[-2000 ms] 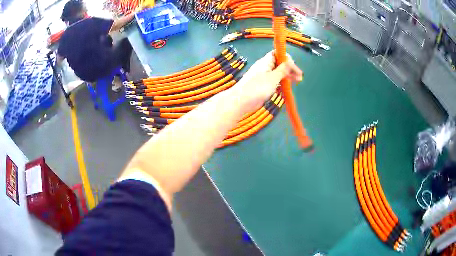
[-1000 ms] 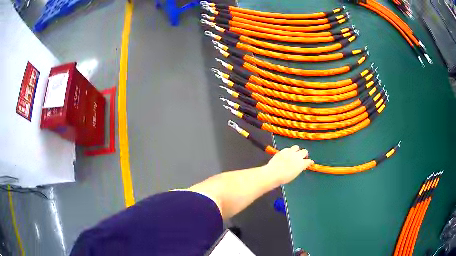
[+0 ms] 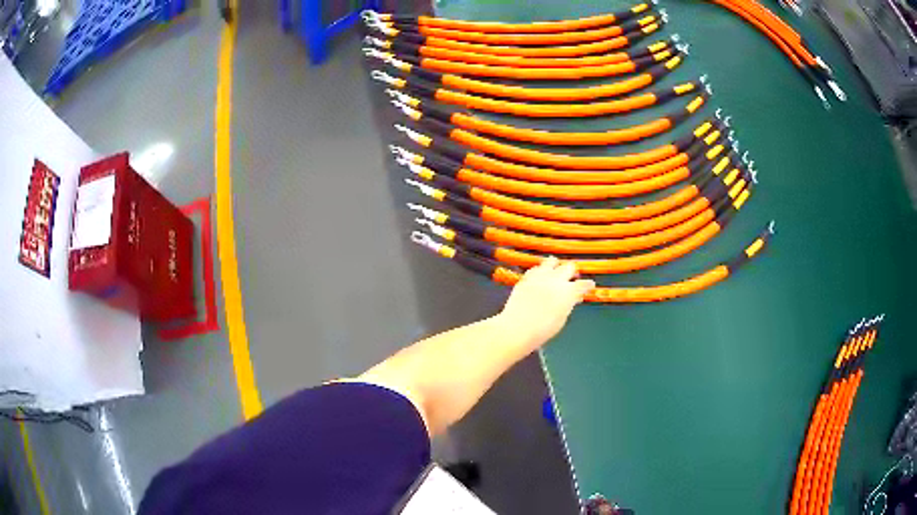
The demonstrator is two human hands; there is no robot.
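My left hand (image 3: pixel 548 302) reaches in from the lower left and is closed around an orange cable assembly (image 3: pixel 659 293) near its middle. This cable lies curved at the near side of a fanned cable group (image 3: pixel 583 211), its left end close to the group and its right end a little apart. Its left ring lug (image 3: pixel 427 239) sticks out past the table edge. The cables have black sleeves, short orange-yellow bands and silver tips. My fingertips are partly hidden behind the hand. My right hand is out of view.
A smaller cable group (image 3: pixel 830 433) lies at the lower right of the green table (image 3: pixel 664 402). More orange cables (image 3: pixel 774 35) lie at the upper right. A red box (image 3: pixel 131 236) stands at the left beyond the yellow floor line (image 3: pixel 226 201). A blue stool (image 3: pixel 322 28) shows at the top.
Two seconds ago my left hand held an orange cable raised over the table. Since one second ago, the cable on the table and my hand have moved closer to the fanned group.
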